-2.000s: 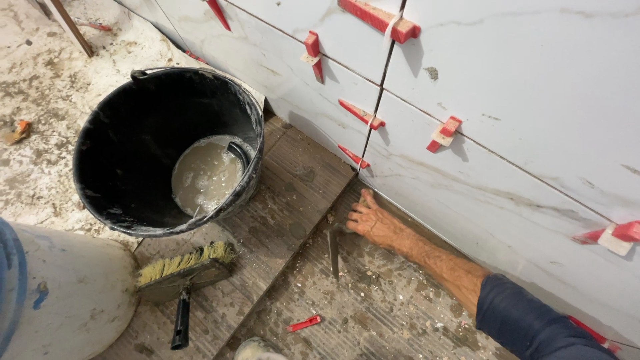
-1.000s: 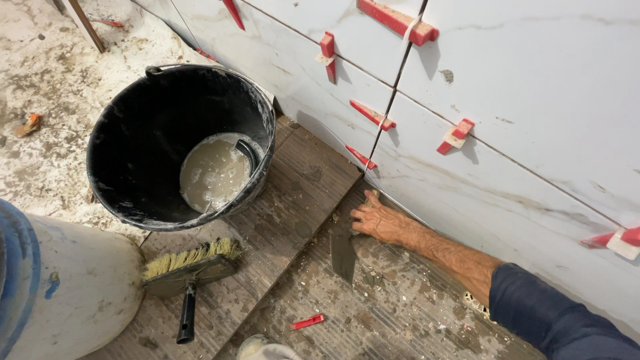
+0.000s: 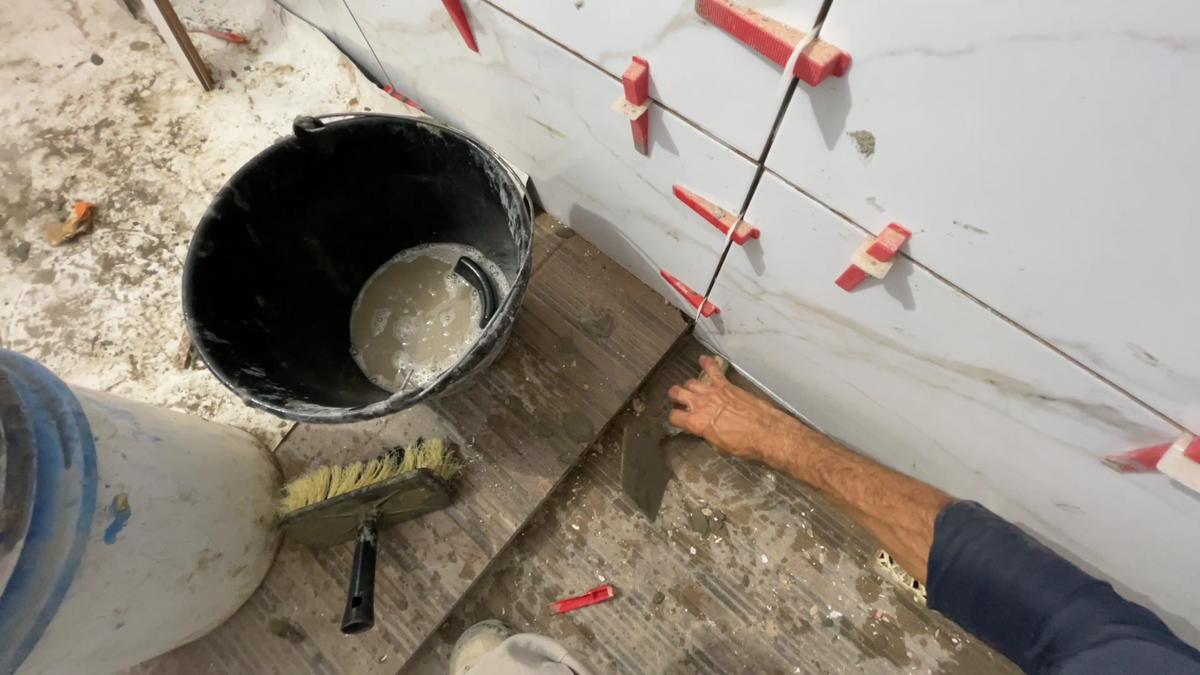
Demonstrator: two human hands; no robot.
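My right hand (image 3: 727, 412), below a dark blue sleeve, is low in the corner where the wood-look floor tiles (image 3: 581, 328) meet the marble-look wall tiles (image 3: 937, 337). It is closed around the mostly hidden handle of a flat-bladed trowel or scraper (image 3: 645, 469), whose grey blade points down and left over the floor. My left hand is out of view. Red levelling wedges (image 3: 703, 292) in pale clips sit along the wall joints, one pair just above the hand. One loose red wedge (image 3: 581, 599) lies on the floor.
A black bucket (image 3: 272, 281) holds cloudy water and a partly sunken dark handle. Left of the hand, a bristle brush with a black handle (image 3: 361, 581) rests beside a white and blue bucket (image 3: 178, 525). A shoe (image 3: 478, 647) shows at the bottom edge. Debris dots the floor.
The blade under my right hand has turned from nearly edge-on to showing its flat face. The hand stays near the same wall corner. Buckets and brush have not moved.
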